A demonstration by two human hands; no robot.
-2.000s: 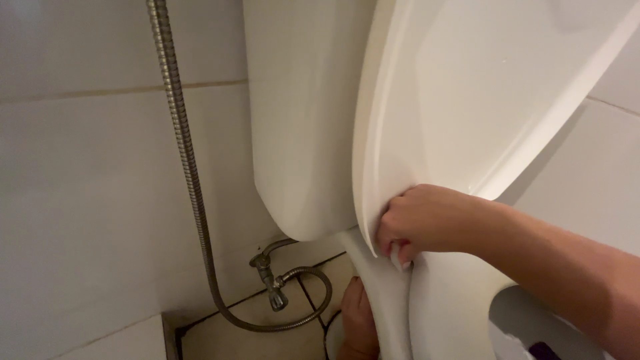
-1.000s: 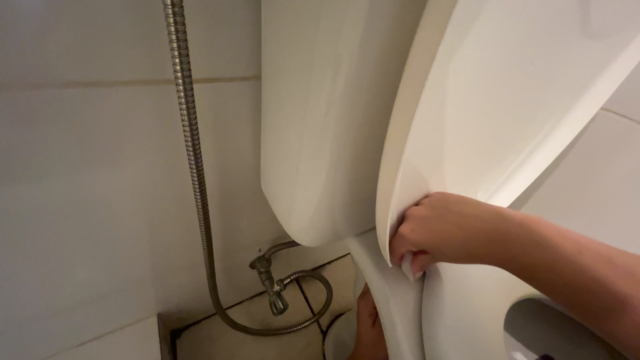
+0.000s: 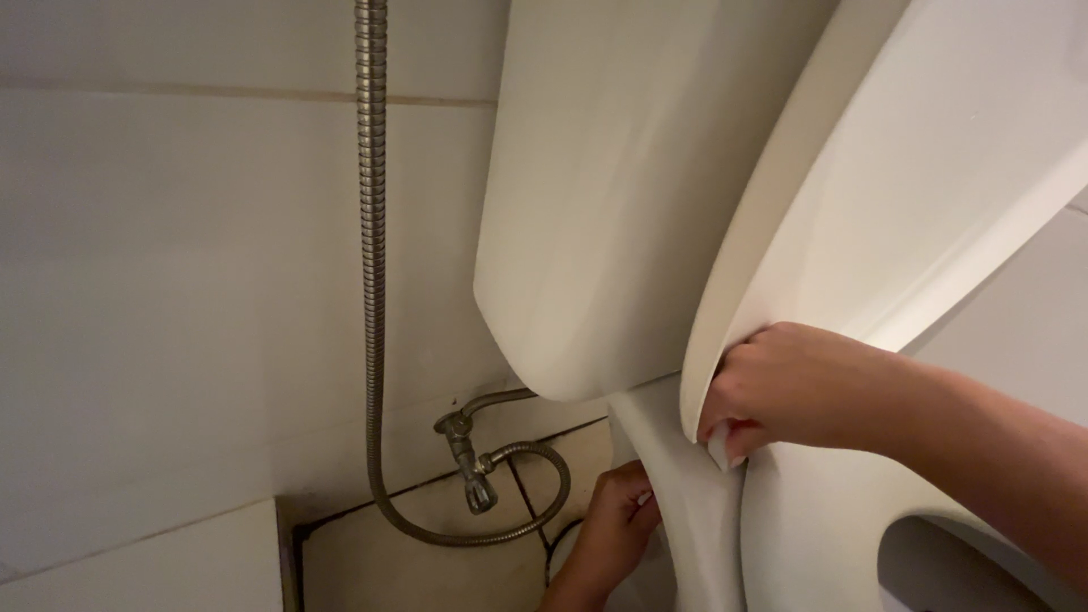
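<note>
My right hand (image 3: 790, 387) is closed around a small white part, likely the hinge fitting (image 3: 722, 442), at the lower edge of the raised toilet lid (image 3: 765, 238). It rests over the back of the toilet seat (image 3: 816, 493). Low on the other side, my left hand (image 3: 625, 510) reaches beneath the rim of the toilet bowl (image 3: 688, 484); its fingertips are partly hidden behind the porcelain, and what they touch cannot be seen. Above both hands stands the white cistern (image 3: 612, 212).
A metal shower hose (image 3: 372, 255) hangs down the tiled wall (image 3: 170, 255) and loops to an angle valve (image 3: 472, 476) near the floor. A white tiled ledge (image 3: 153, 561) fills the lower left corner.
My left hand has shifted under the bowl's side and more of it shows now. My right hand stays at the lid's lower edge. The view has moved slightly.
</note>
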